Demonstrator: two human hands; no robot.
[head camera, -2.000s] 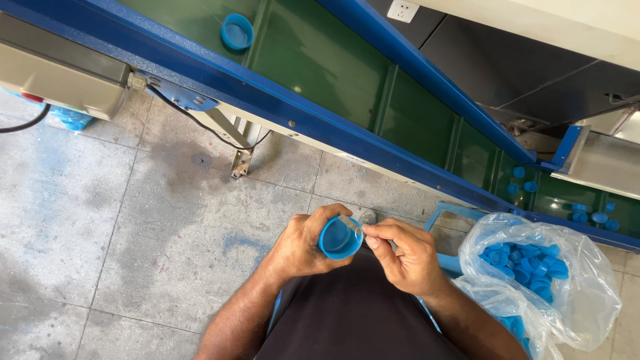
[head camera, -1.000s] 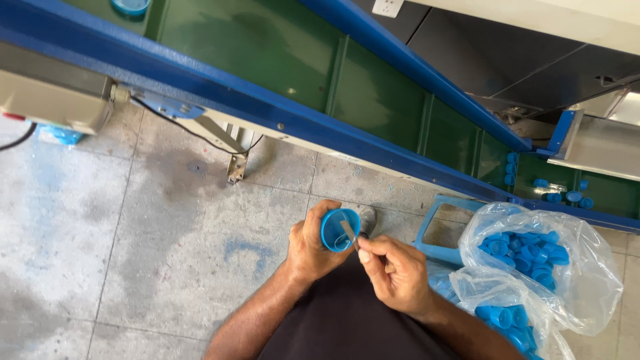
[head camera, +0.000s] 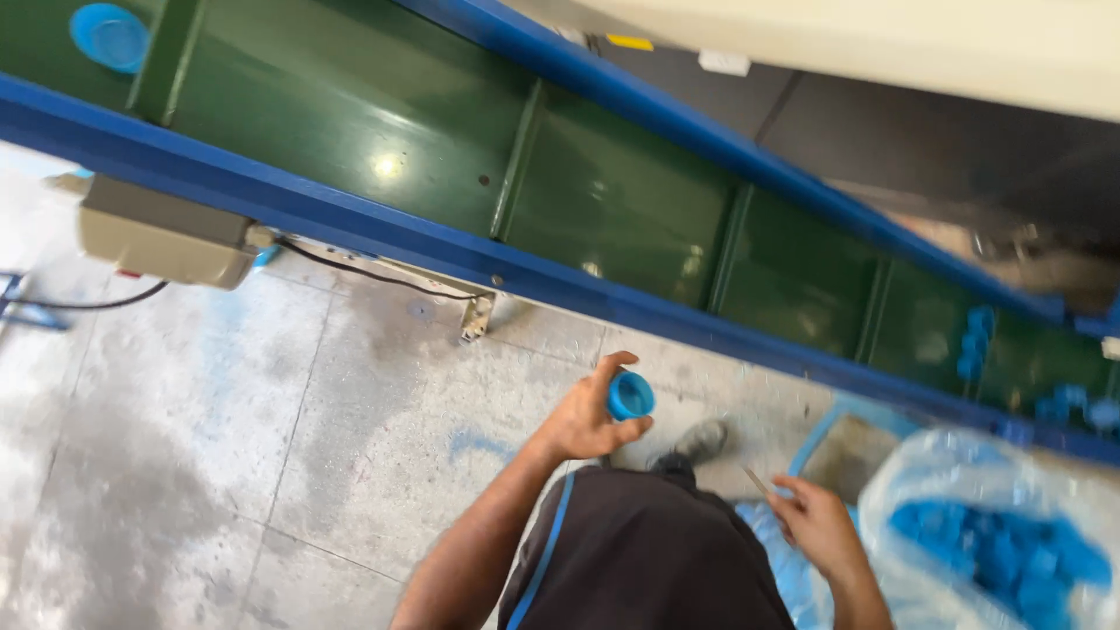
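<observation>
My left hand (head camera: 595, 411) grips a blue plastic cup-shaped part (head camera: 631, 395) between thumb and fingers, its open end facing up toward me. Lower right, my right hand (head camera: 814, 521) pinches a thin, narrow blade-like tool (head camera: 755, 480); blur hides its exact kind. The two hands are well apart, with my dark-clothed lap between them. Beyond them runs a green cleated conveyor belt (head camera: 612, 197), carrying a similar blue plastic part (head camera: 110, 37) at the far left and several small blue parts (head camera: 974, 343) at the right.
A clear plastic bag (head camera: 906, 464) full of blue parts stands beside my right hand, near a blue frame (head camera: 815, 437). The conveyor's blue side rail (head camera: 560, 293) crosses in front of me. A beige box (head camera: 166, 232) with a black cable hangs under the rail at left.
My right hand has moved away from the blue cup-shaped part, to the right, with the thin tool. My left hand still holds the part. The view has shifted.
</observation>
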